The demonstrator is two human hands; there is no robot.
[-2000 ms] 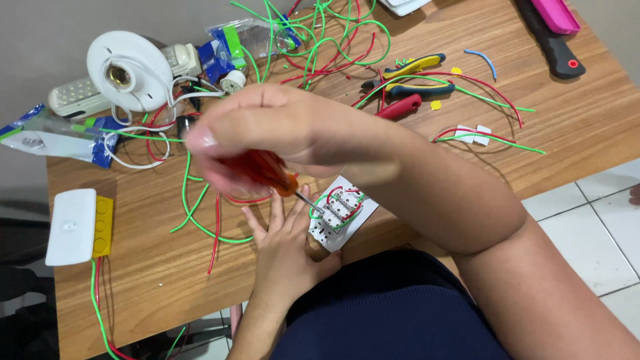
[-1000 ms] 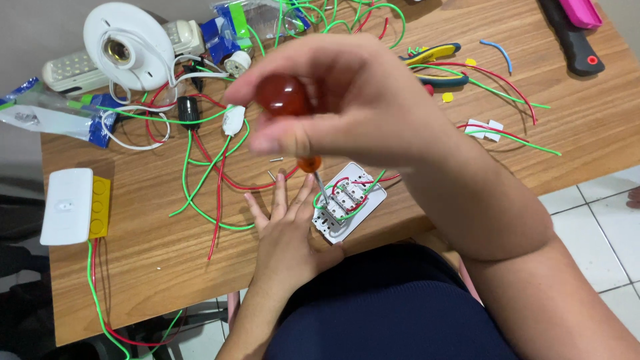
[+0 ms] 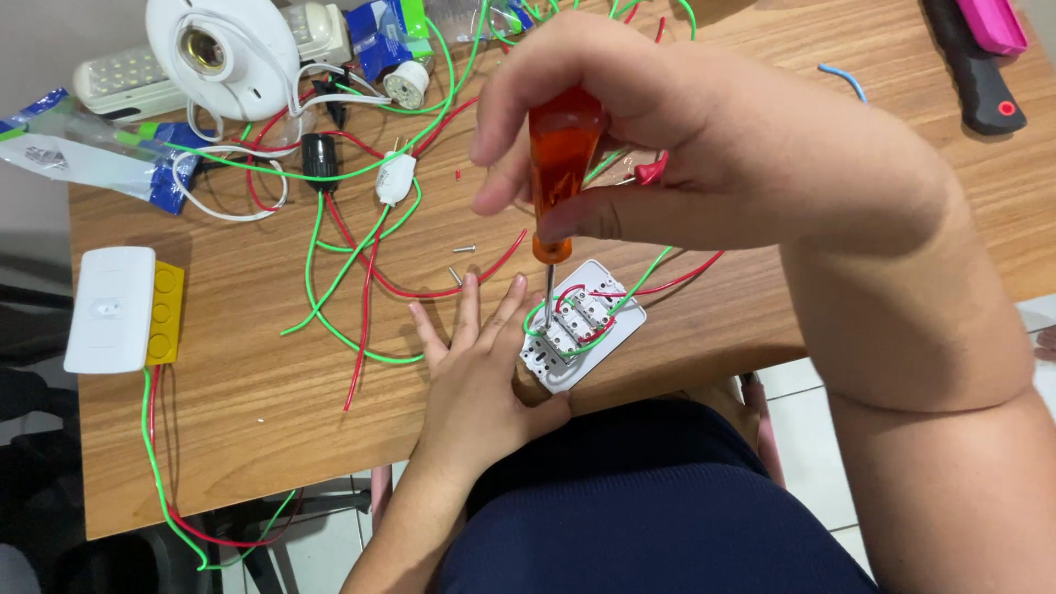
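A screwdriver with an orange-red transparent handle (image 3: 563,157) stands nearly upright in my right hand (image 3: 660,140), its tip down at a terminal of the wall-plate module. That white electrical wall plate (image 3: 606,342) lies back side up near the table's front edge, with red and green wires joined to its modules. My left hand (image 3: 487,379) is spread on the wood just left of the plate; its thumb is near the plate's lower edge, and whether it touches cannot be told. Two loose screws (image 3: 464,248) lie above my left fingers.
At left, a white outlet plate on a yellow box (image 3: 165,313) trails wires off the edge. Behind are a white lamp holder (image 3: 239,54), an LED emergency light (image 3: 124,82), a black socket (image 3: 319,157), a white plug (image 3: 395,178) and plastic packaging (image 3: 99,157). A black-handled tool (image 3: 973,74) lies far right.
The right hand was in the air with the screwdriver slanted; now the screwdriver is nearly upright on the plate. The left hand stays beside the plate. The view has shifted a little.
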